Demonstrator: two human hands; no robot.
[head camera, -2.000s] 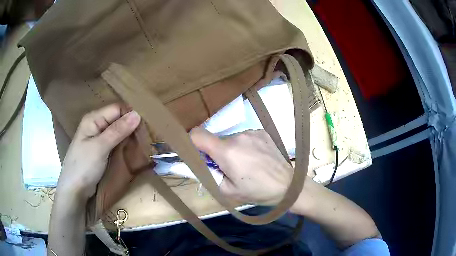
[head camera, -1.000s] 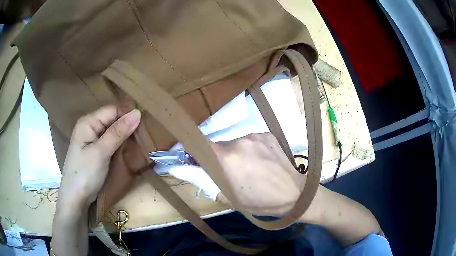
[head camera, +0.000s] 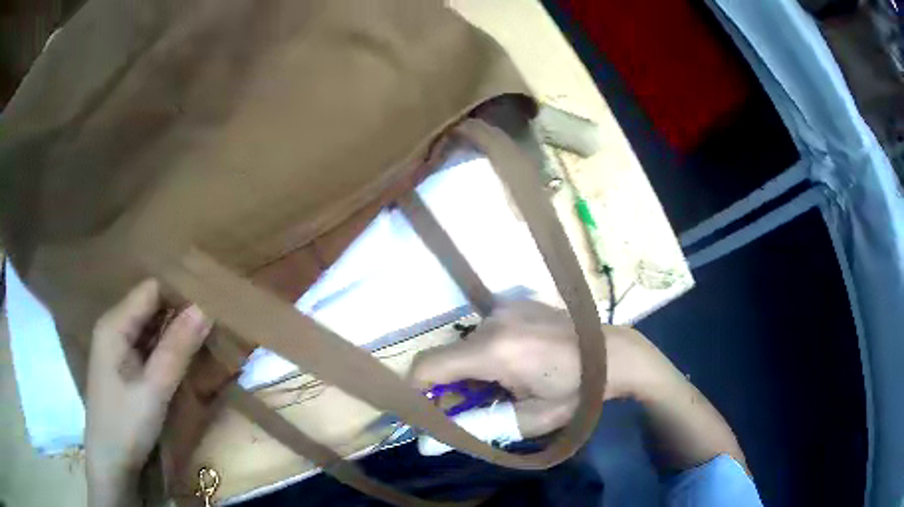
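Note:
A brown tote bag (head camera: 248, 129) lies over the table with its mouth towards me, showing orange-brown lining. My left hand (head camera: 144, 366) pinches the bag's edge beside the base of a handle (head camera: 297, 332). My right hand (head camera: 525, 361) holds thread snips (head camera: 466, 396) with a purple-blue handle, low near the table's front edge. White wrapping (head camera: 476, 431) shows at a finger of this hand. The handle loop passes around my right hand. The snips' blades are blurred and partly behind the handle, away from the bag's seam.
A white sheet (head camera: 396, 267) shows at the bag mouth. A green-handled tool (head camera: 585, 214) and a beige roll (head camera: 567, 131) lie on the table (head camera: 649, 223) at right. A gold snap hook (head camera: 207, 485) is at lower left. A red item (head camera: 664, 69) is beyond the table.
My right hand has moved with the snips away from the lining, down towards the table's front edge. The view has shifted, so bag and table appear further left. My left hand keeps its pinch.

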